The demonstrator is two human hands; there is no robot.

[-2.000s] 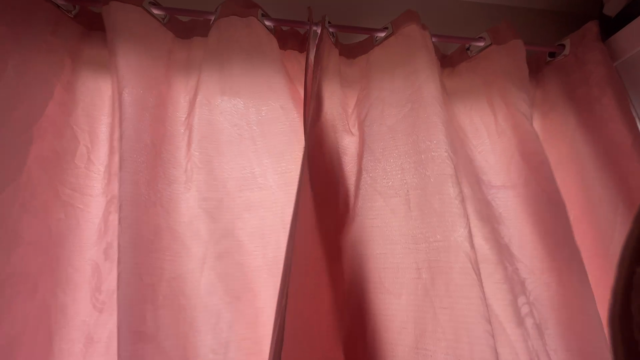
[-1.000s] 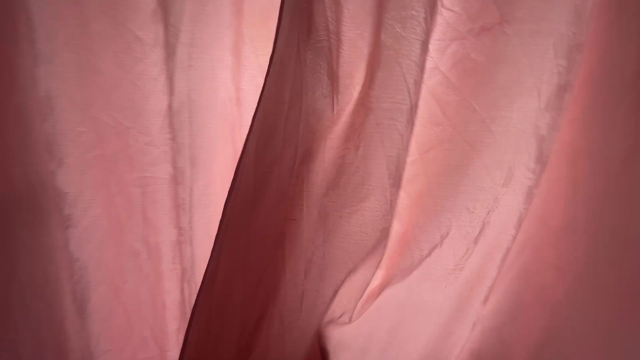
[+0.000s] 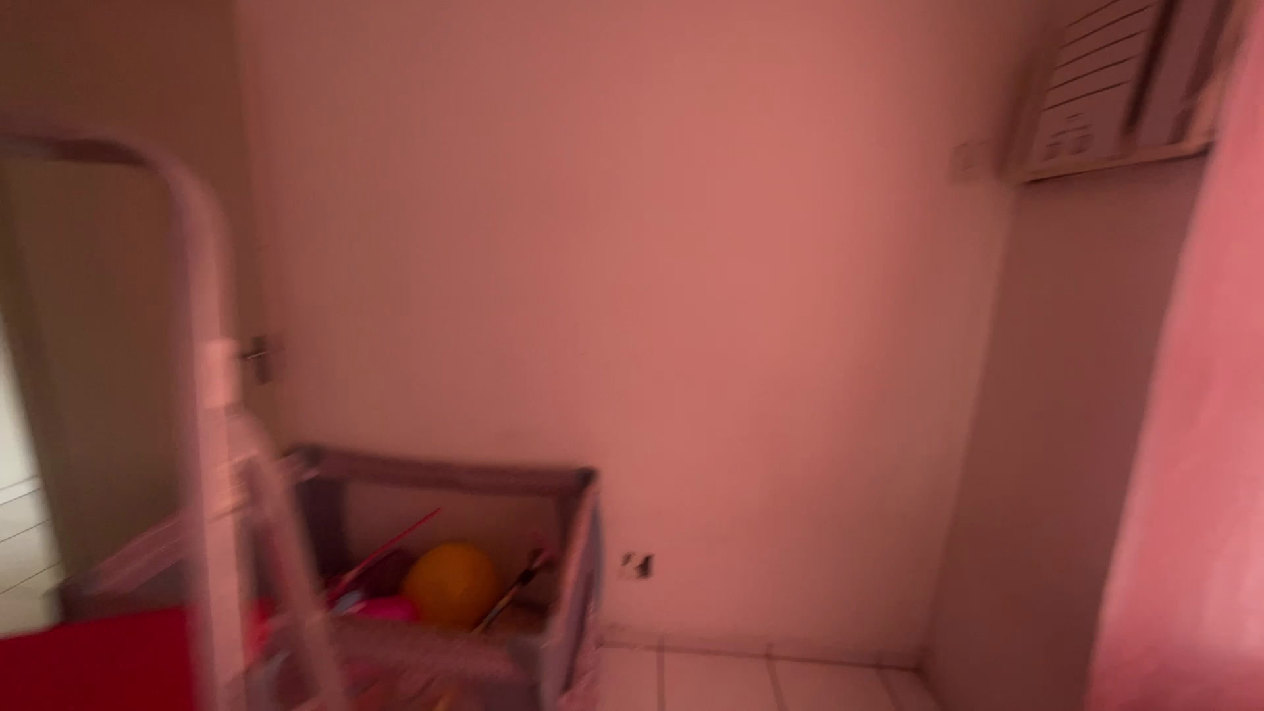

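Observation:
Neither my left hand nor my right hand shows in the head view, so what they hold or touch is hidden. Along the right edge hangs part of a pink curtain (image 3: 1175,474). At the left stands the pale metal frame of what looks like a stepladder (image 3: 212,395), blurred. Behind it is a mesh-sided playpen (image 3: 444,472) with a yellow ball (image 3: 452,585), a bright pink object and several other things inside.
A red surface (image 3: 99,662) lies at the lower left. A window air conditioner (image 3: 1096,84) sits high on the right wall. A door handle (image 3: 259,358) shows at the left, a wall socket (image 3: 637,565) low down, above the tiled floor (image 3: 716,681).
The view has swung away from the pink curtains that filled it before, and now takes in the room with the playpen and the metal frame.

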